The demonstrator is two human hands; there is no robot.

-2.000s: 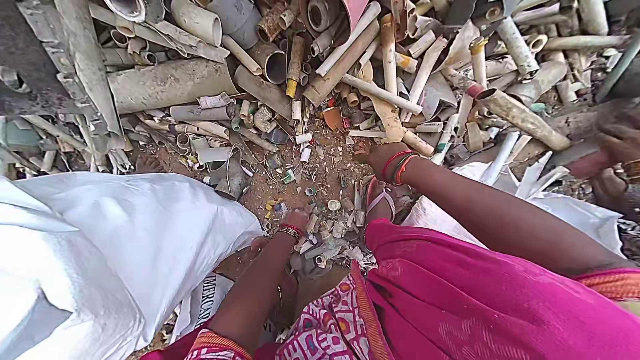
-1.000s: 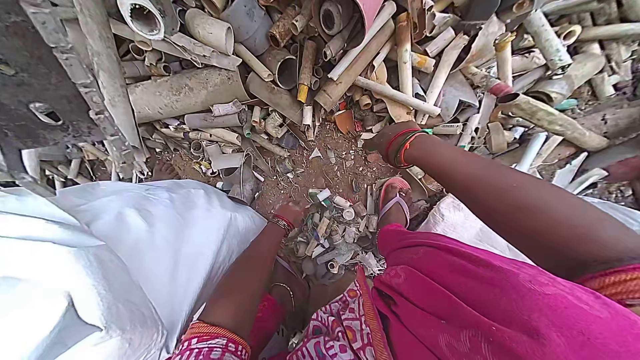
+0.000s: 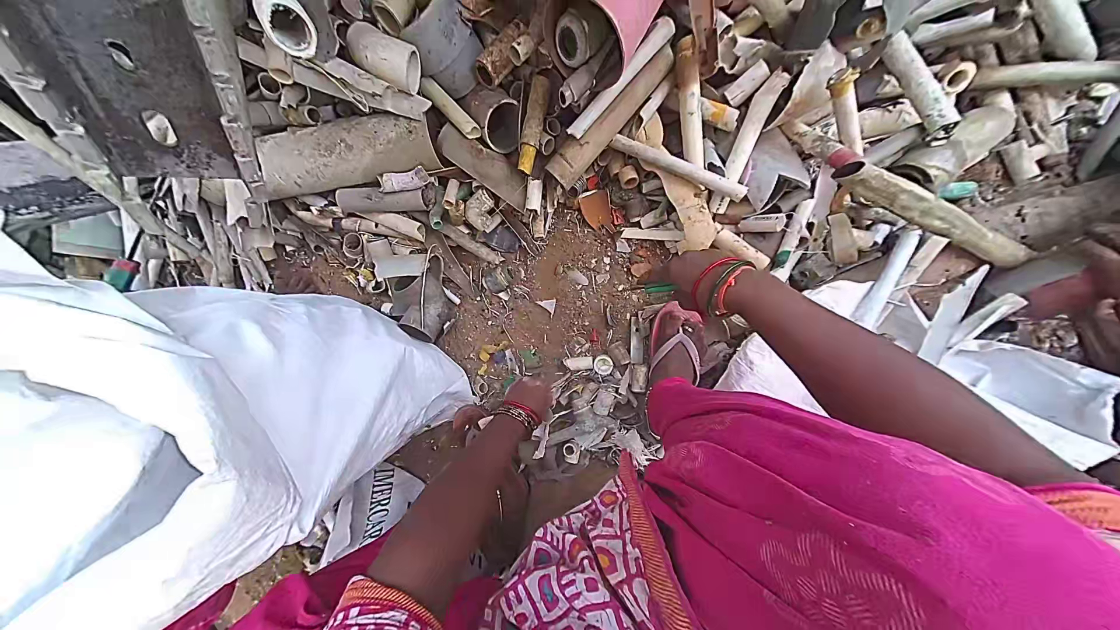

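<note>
Short broken pieces of plastic pipe [image 3: 595,398] lie in a small heap on the dirt between my feet. My left hand [image 3: 529,398], with red bangles, is low at the left side of this heap; its fingers are too hidden to show whether they grip anything. My right hand [image 3: 687,276], wearing red and green bangles, reaches down just beyond my sandalled foot [image 3: 675,341]. Thin green pieces [image 3: 658,288] are at its fingertips, though a firm hold on them cannot be made out. A long split pipe piece [image 3: 687,210] lies just above that hand.
Piled pipe offcuts, with a wide grey pipe [image 3: 346,156] among them, span the far side. A dark metal plate with holes [image 3: 131,96] stands at upper left. White sacks lie left [image 3: 306,376] and right [image 3: 1032,385]. Part of another person's hand [image 3: 1104,271] shows at the right edge.
Thin green pieces now show at my right fingertips. Both hands otherwise stay over much the same ground. The other person's hand at the right edge has shifted.
</note>
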